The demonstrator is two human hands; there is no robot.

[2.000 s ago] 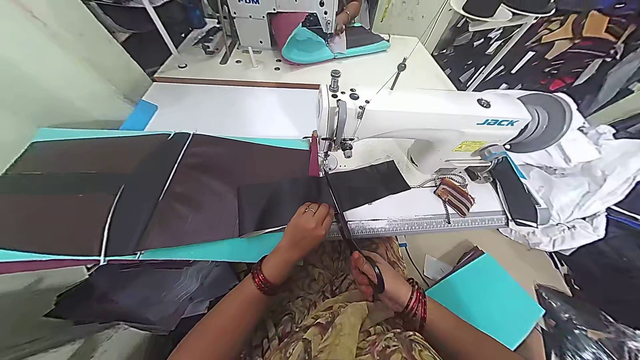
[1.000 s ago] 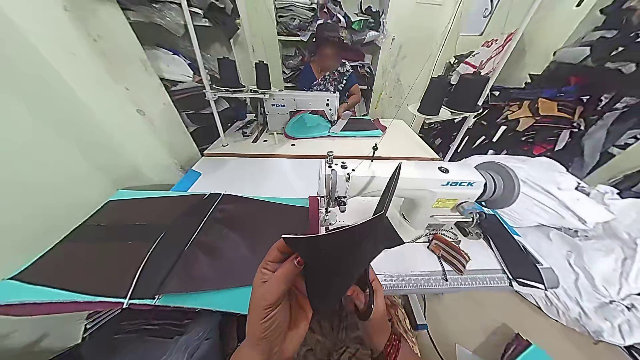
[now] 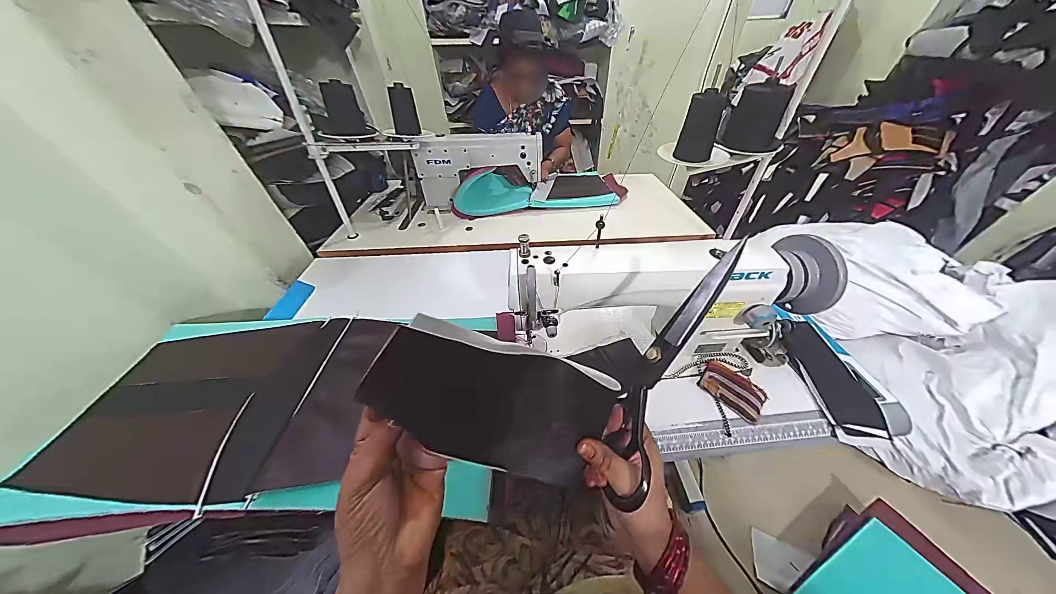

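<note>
A black piece of fabric (image 3: 487, 396) with a pale edge is held up in front of the sewing machine (image 3: 635, 285). My left hand (image 3: 388, 495) grips its lower left corner. My right hand (image 3: 635, 487) holds its right end and also has the handles of a pair of scissors (image 3: 693, 309), whose blades point up to the right and look closed. Behind the held piece, a large brown and black panel (image 3: 165, 429) with turquoise edges and white strips lies to the left of the needle area.
A striped pouch (image 3: 733, 392) lies by a metal ruler (image 3: 742, 436) along the table's front edge. White cloth (image 3: 907, 330) is heaped at right. Turquoise and maroon pieces (image 3: 891, 557) sit at lower right. Across, a person (image 3: 524, 99) works at another sewing machine (image 3: 474, 165).
The black piece was flat on the machine table two seconds ago and is now lifted and spread between both hands. The scissors have risen with my right hand. The view has tilted up.
</note>
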